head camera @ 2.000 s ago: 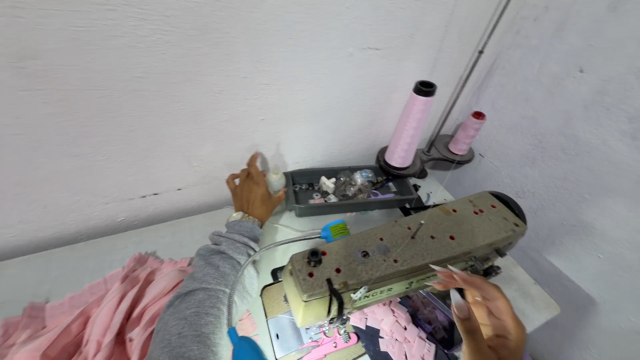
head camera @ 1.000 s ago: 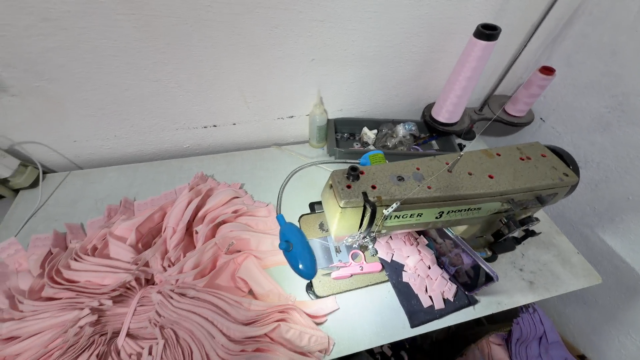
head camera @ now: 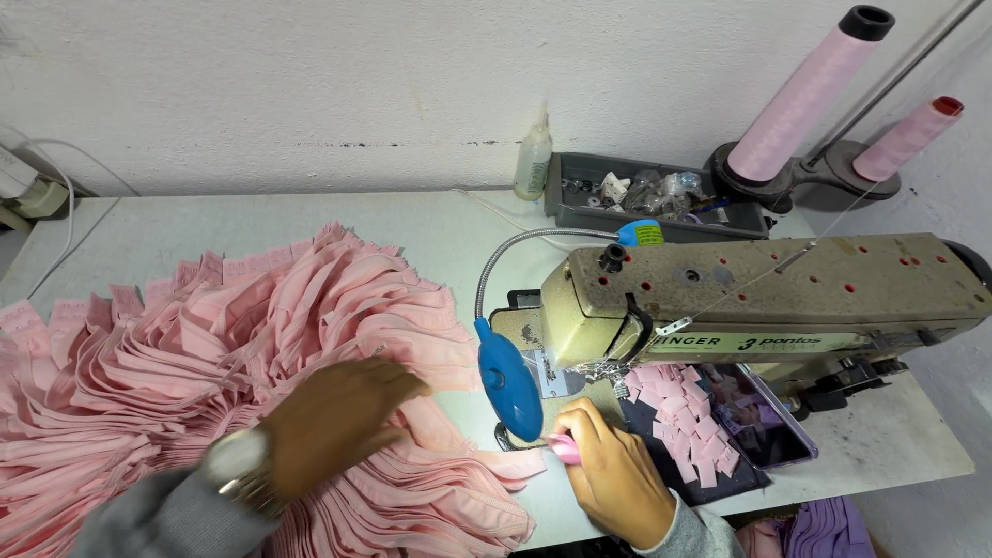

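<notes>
My left hand [head camera: 345,422], with a metal watch at the wrist, is over a large heap of pink fabric pieces [head camera: 232,333]; motion blurs it and its grip cannot be told. My right hand [head camera: 616,473] closes on a small pink thread snipper [head camera: 564,448], mostly hidden by the fingers, in front of the Singer sewing machine [head camera: 775,287]. A blue gooseneck lamp [head camera: 509,380] hangs just to the left of the needle area. Small pink fabric tabs [head camera: 686,418] lie on a dark cloth to the right of my right hand.
A phone [head camera: 756,418] leans beside the tabs. Behind the machine stand a grey parts tray [head camera: 659,221], an oil bottle [head camera: 533,159], a large pink thread cone [head camera: 806,101] and a smaller one [head camera: 903,143]. Purple fabric [head camera: 825,531] is below the table's front edge.
Both hands have come into view since a second ago, the left over the pink heap. The pink snipper, lying at the machine then, is now in my right hand.
</notes>
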